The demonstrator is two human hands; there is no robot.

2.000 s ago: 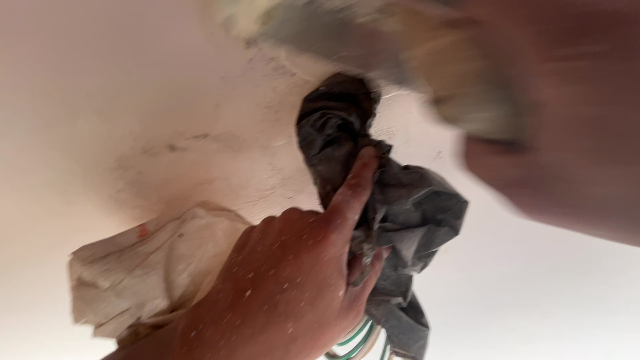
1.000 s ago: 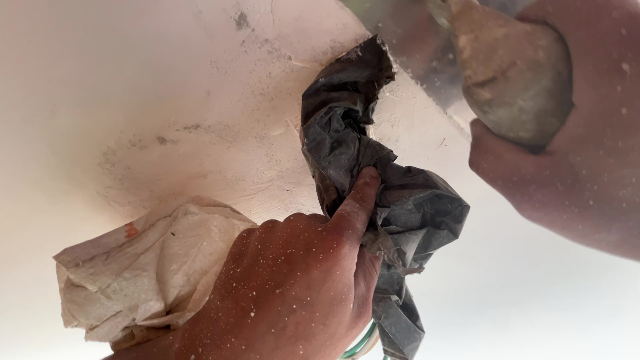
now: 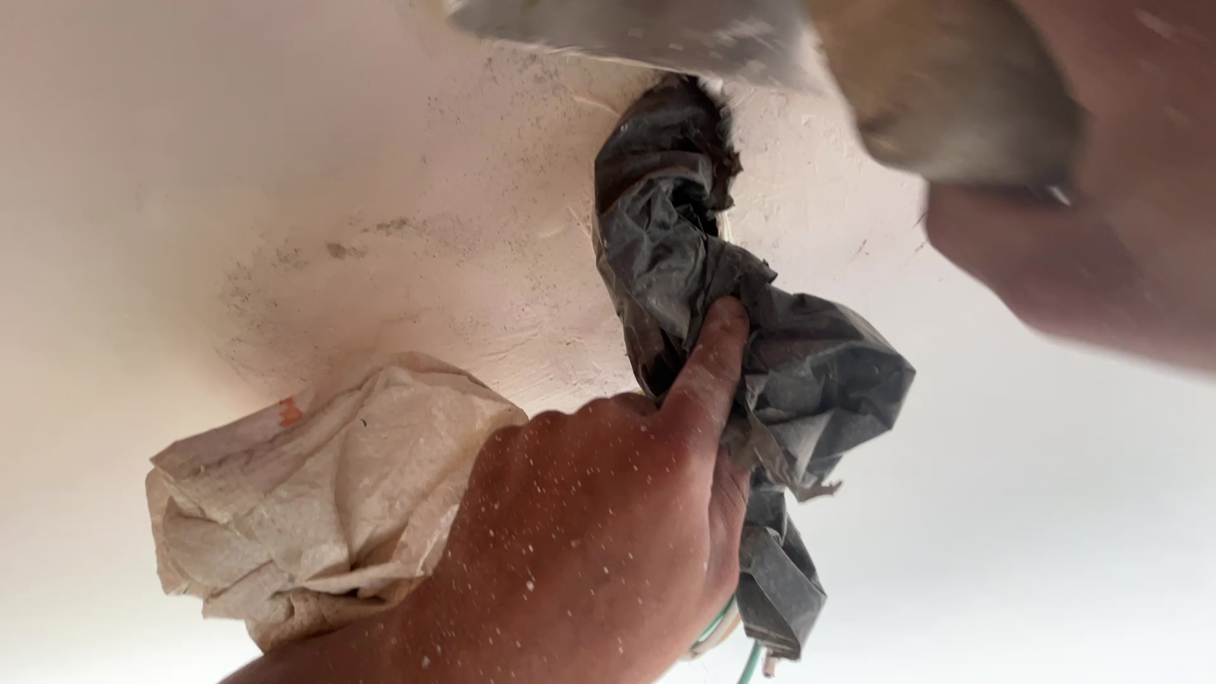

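Observation:
My left hand, speckled with pale flecks, presses its index finger on crumpled dark grey plastic sheeting that sticks out from a pale plastered surface. Its lower fingers are hidden behind the hand and the sheeting. My right hand, at the upper right and blurred, grips the worn rounded handle of a tool with a broad flat metal blade. That blade lies across the top of the sheeting; whether it touches the surface cannot be told.
Crumpled cream paper or cloth with an orange mark bulges at the lower left beside my left wrist. Green and pale cables show below my left hand. The plastered surface has dark specks and rough patches around the sheeting.
Since one second ago, the blade has swung from the upper right to lie over the top end of the sheeting. My left hand keeps its finger on the sheeting.

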